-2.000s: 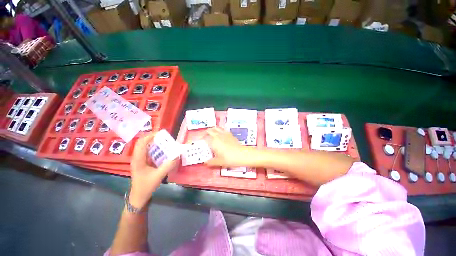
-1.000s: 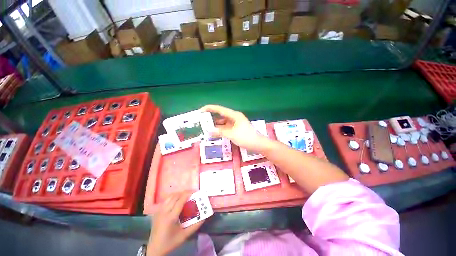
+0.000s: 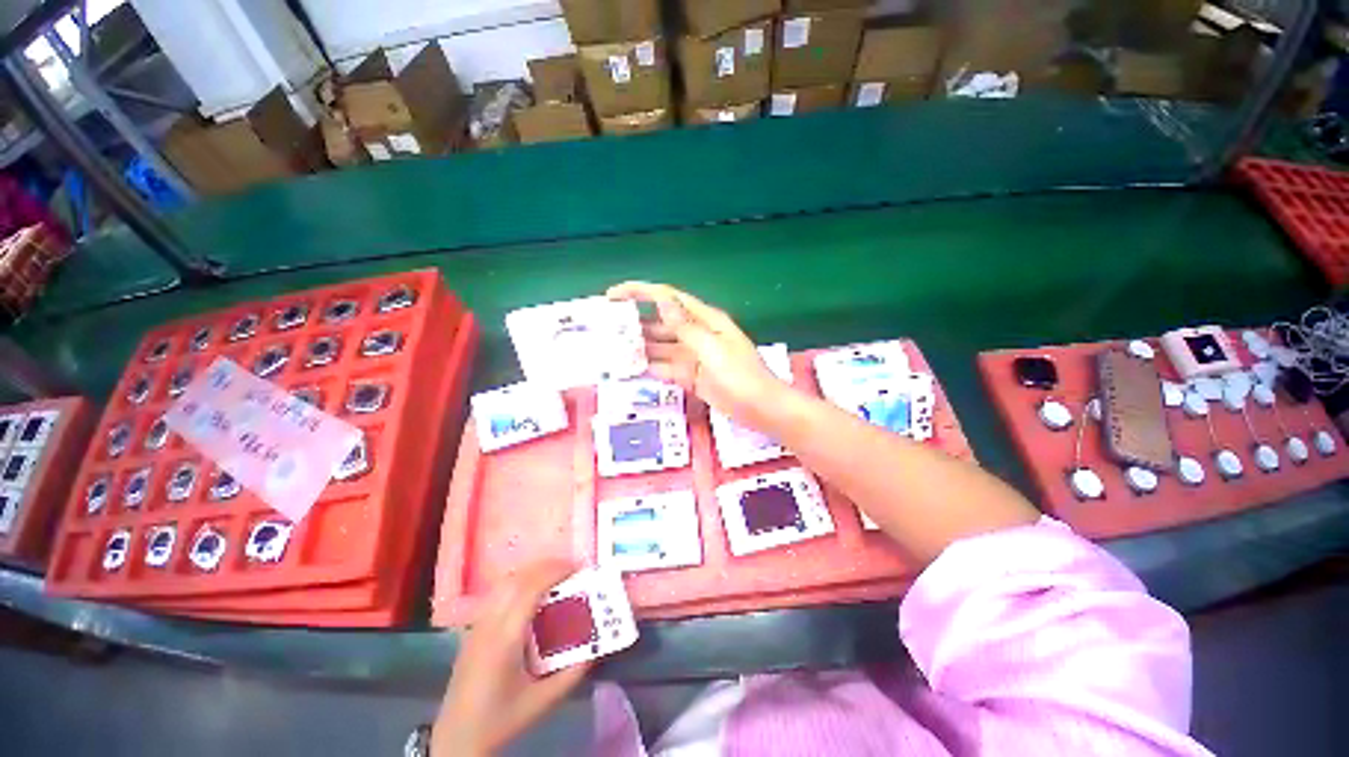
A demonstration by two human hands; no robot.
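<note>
My left hand point(image 3: 503, 669) holds a white screen unit point(image 3: 583, 621) with a dark red window over the front edge of the foam work tray point(image 3: 518, 518). My right hand point(image 3: 695, 349) holds another white screen unit point(image 3: 577, 340) raised above the tray's back left; its window looks pale. More white units lie in the tray: one with a blue-lit picture point(image 3: 521, 417) at the back left, one with a blue-violet window point(image 3: 639, 442), one with a light blue window point(image 3: 648, 531) and one with a dark red window point(image 3: 775, 509). My right forearm hides part of the right columns.
A stack of red pocketed trays point(image 3: 370, 510) with watch-like modules and a handwritten paper label point(image 3: 264, 432) stands at left. A red tray point(image 3: 1036, 444) at right holds a brownish slab point(image 3: 1135, 408) and white discs. White cables point(image 3: 1314, 349) lie at far right; cardboard cartons point(image 3: 725, 67) stand behind.
Since the first frame my hands have moved apart. In the last second the right-hand unit's window turned from dark to pale, and the front unit in the second column now shows light blue.
</note>
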